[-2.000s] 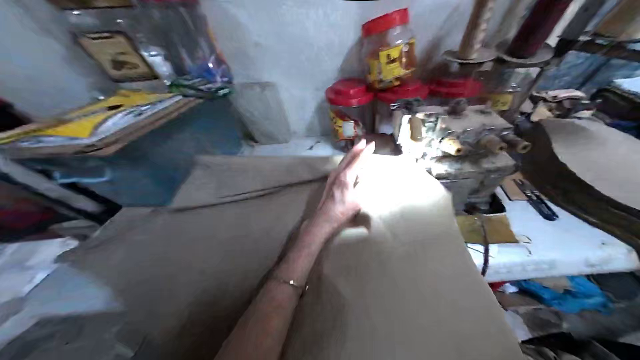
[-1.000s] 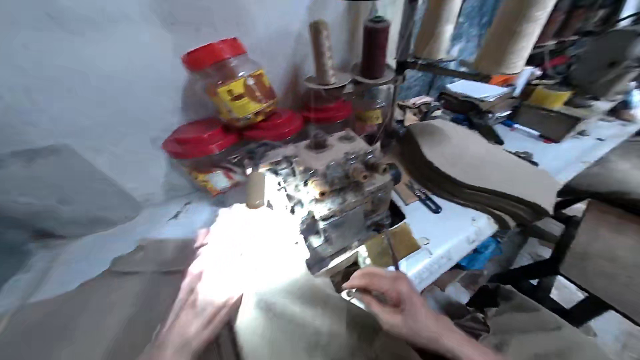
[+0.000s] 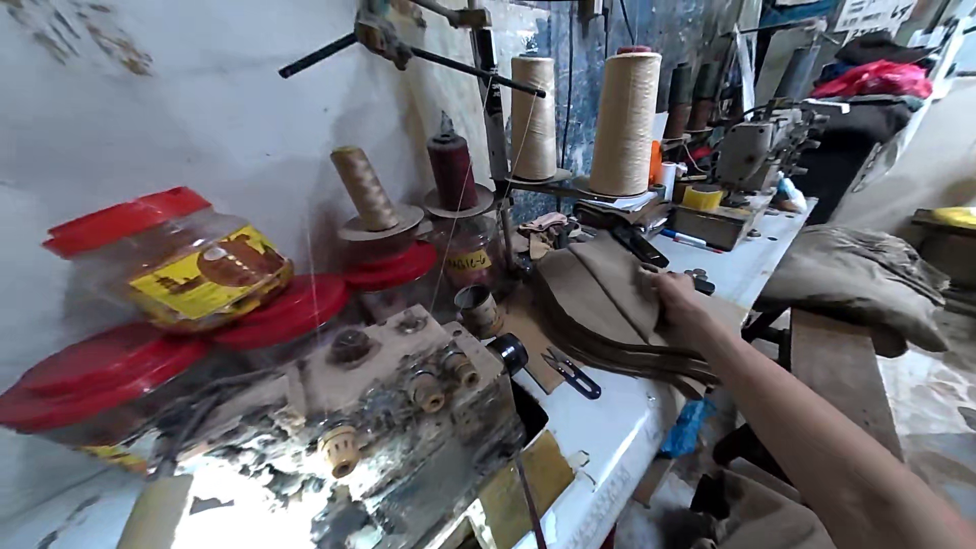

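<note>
My right hand [image 3: 675,305] grips the edge of the top piece in a stack of khaki fabric pieces [image 3: 602,286], folding part of it over. The stack lies on the white table right of an overlock sewing machine [image 3: 396,396], whose worn body fills the lower middle under a bright lamp glare. A pair of thread snips [image 3: 572,374] rests between machine and stack. My left hand is out of view.
Red-lidded plastic jars [image 3: 175,267] stand against the wall behind the machine. Thread cones [image 3: 625,122] sit on a stand. Farther right are another sewing machine [image 3: 751,149], a small box [image 3: 709,221] and a stool [image 3: 839,374] beside the table.
My right hand has moved from beside the machine to the fabric stack and taken hold of its top piece. My left hand has left the view, which has swung right.
</note>
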